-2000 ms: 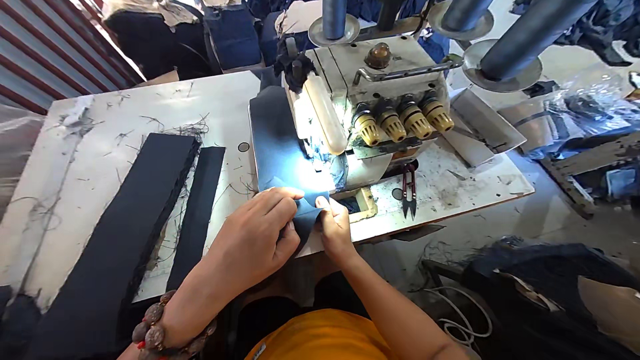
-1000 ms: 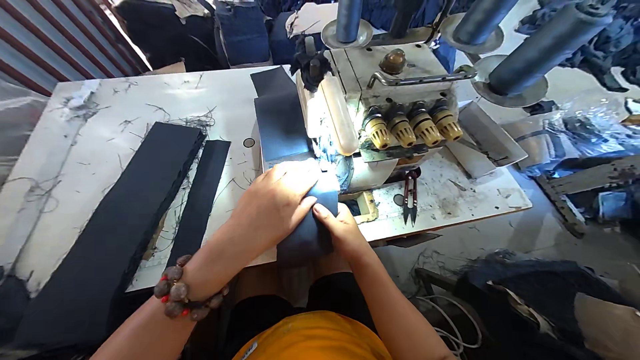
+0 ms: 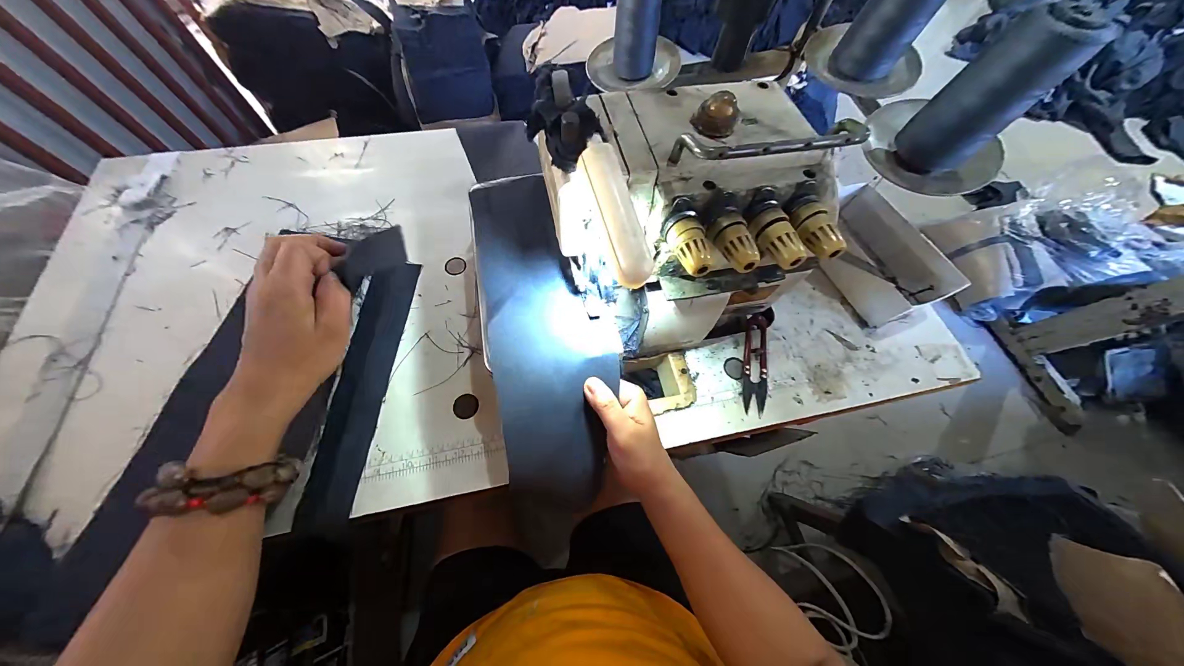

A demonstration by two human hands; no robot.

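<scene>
A dark blue fabric strip (image 3: 546,407) lies under the lit needle area of an overlock sewing machine (image 3: 731,139) and hangs over the table's front edge. My right hand (image 3: 629,425) pinches its right edge, thumb on top. On the left, my left hand (image 3: 301,305) grips the top end of a dark fabric piece (image 3: 375,257) at the stack of dark strips (image 3: 199,407), lifting its corner. A narrower dark strip (image 3: 361,398) lies just right of that stack. The machine has yellow tension dials (image 3: 735,245).
Red-handled thread snips (image 3: 757,365) lie on the table right of the machine's front. Thread cones (image 3: 1004,83) stand behind on metal discs. A white open tray (image 3: 902,250) sits at the right. Loose threads (image 3: 439,356) litter the white table (image 3: 435,462). Dark fabric piles (image 3: 971,546) flank the table.
My left hand has moved left from the strip at the machine to the stack and taken hold of a piece there. My right hand stays at the strip, which now hangs over the table edge.
</scene>
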